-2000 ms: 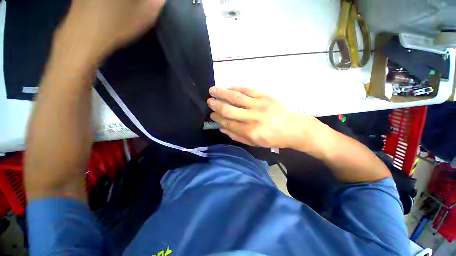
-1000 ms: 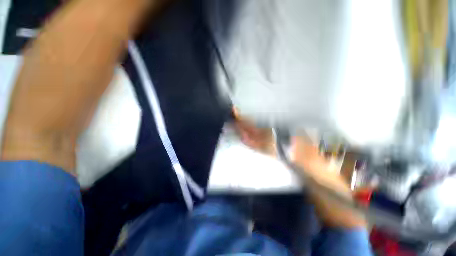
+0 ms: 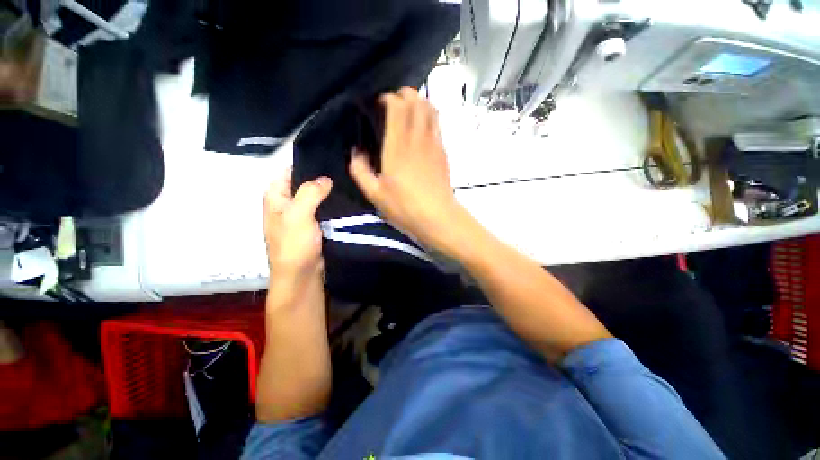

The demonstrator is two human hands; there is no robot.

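A black fabric panel (image 3: pixel 337 166) lies at the table's front edge, left of the sewing machine's needle area (image 3: pixel 521 103). A white strip (image 3: pixel 382 239) runs along it in two lines near the edge. My left hand (image 3: pixel 295 220) grips its left side, thumb on top. My right hand (image 3: pixel 406 162) is on its upper right part, thumb and fingers pinching a fold of the cloth. More black cloth (image 3: pixel 297 67) lies behind, with a short white mark near its lower edge.
Gold shears (image 3: pixel 665 148) and a small parts box (image 3: pixel 764 198) lie to the right. The machine head (image 3: pixel 674 45) with a lit display is at top right. Dark cloth (image 3: pixel 117 135) and a dark control box (image 3: pixel 99 244) are at left. A red crate (image 3: pixel 180 328) stands below the table.
The view has swung, bringing the machine head and left crate in. My left hand has come down to the panel's left side; my right hand has moved onto the cloth. The white-striped edge has turned crosswise.
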